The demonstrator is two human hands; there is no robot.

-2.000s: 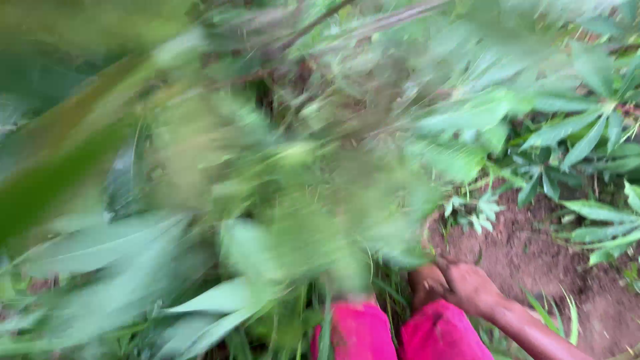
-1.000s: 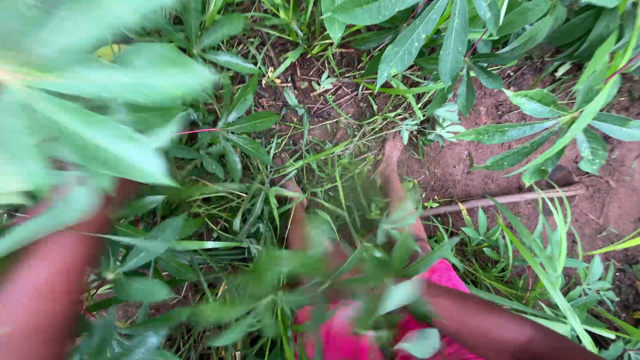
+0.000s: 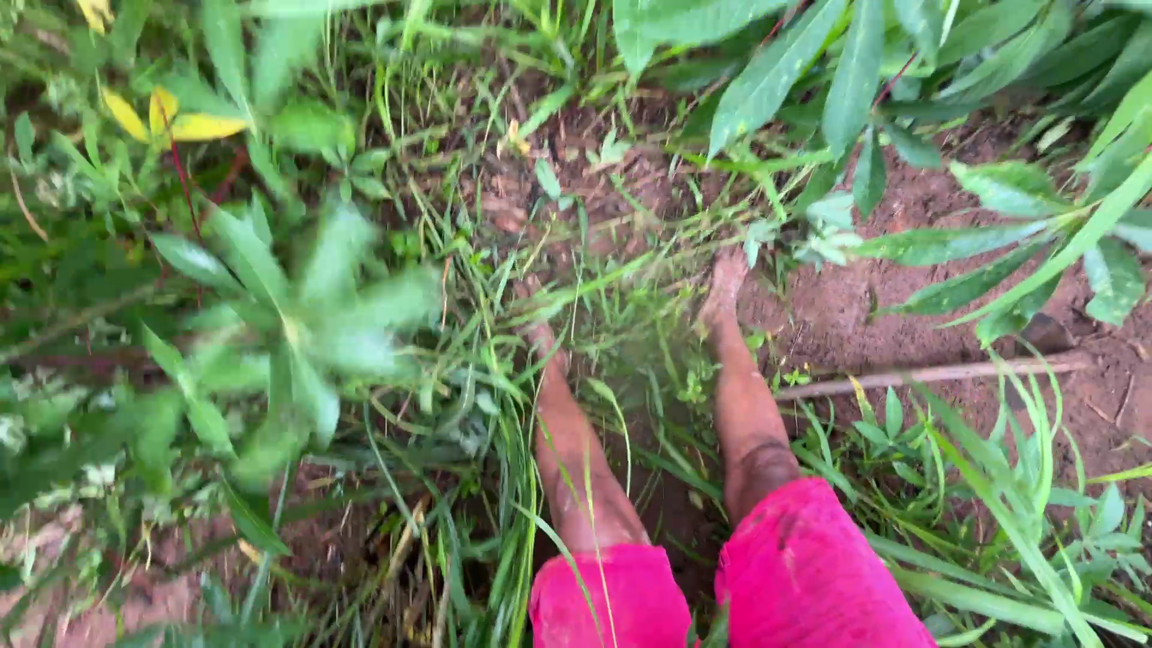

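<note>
Neither of my hands shows in the head view now. Two bare legs [image 3: 576,450] in pink shorts [image 3: 819,576] come up from the bottom edge, with the bare feet [image 3: 727,279] on soil among green grass [image 3: 630,333]. A wooden-handled tool or plain stick [image 3: 936,373] lies on the ground right of the legs; which one cannot be told, though something dark lies beside its far end. Blurred broad-leaved stems [image 3: 297,333] stand to the left of the legs.
Long-leaved plants [image 3: 792,72] overhang the upper right above bare reddish soil [image 3: 837,306]. A stem with yellow leaves [image 3: 207,127] stands at the upper left. Tall grass blades [image 3: 999,486] rise at the lower right.
Both arms, in view a second ago at the left and lower right, are out of view. The blurred leaves that covered the legs have moved off them.
</note>
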